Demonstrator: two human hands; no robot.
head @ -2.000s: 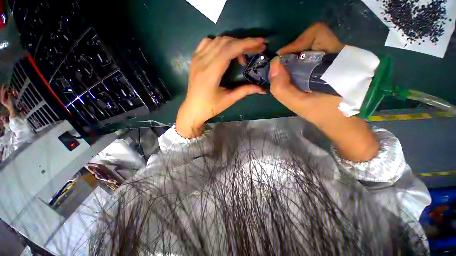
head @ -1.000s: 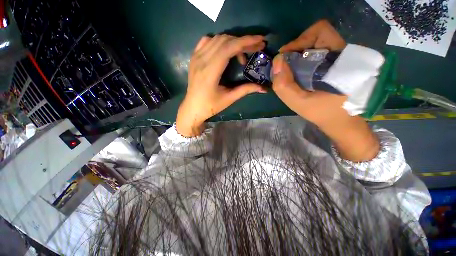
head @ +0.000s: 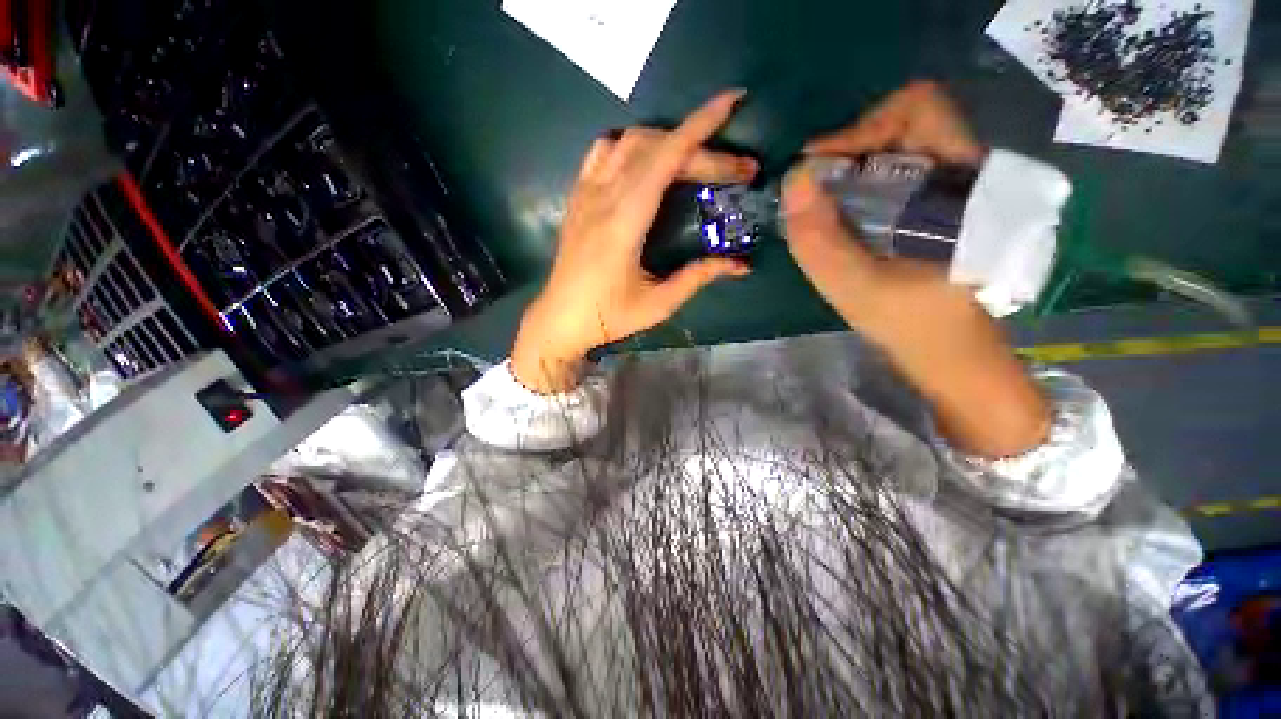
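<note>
My left hand holds a small black unit with shiny metallic details between thumb and fingers, over the green bench. My right hand is shut around a grey-black power screwdriver with a white wrap and a green rear cap. The screwdriver lies nearly level, its front end pointing left at the unit. The tip is blurred and small, so I cannot tell whether it touches the unit.
A white paper with a heap of tiny black screws lies at the upper right. A plain white paper is at the top. A black gridded tray stands at the left, beside a grey-white machine. A pale hose trails right.
The view has shifted a little. The screwdriver's rear end has swung, and the unit, turned slightly, shows more of its shiny face. My left index finger is raised higher off the unit.
</note>
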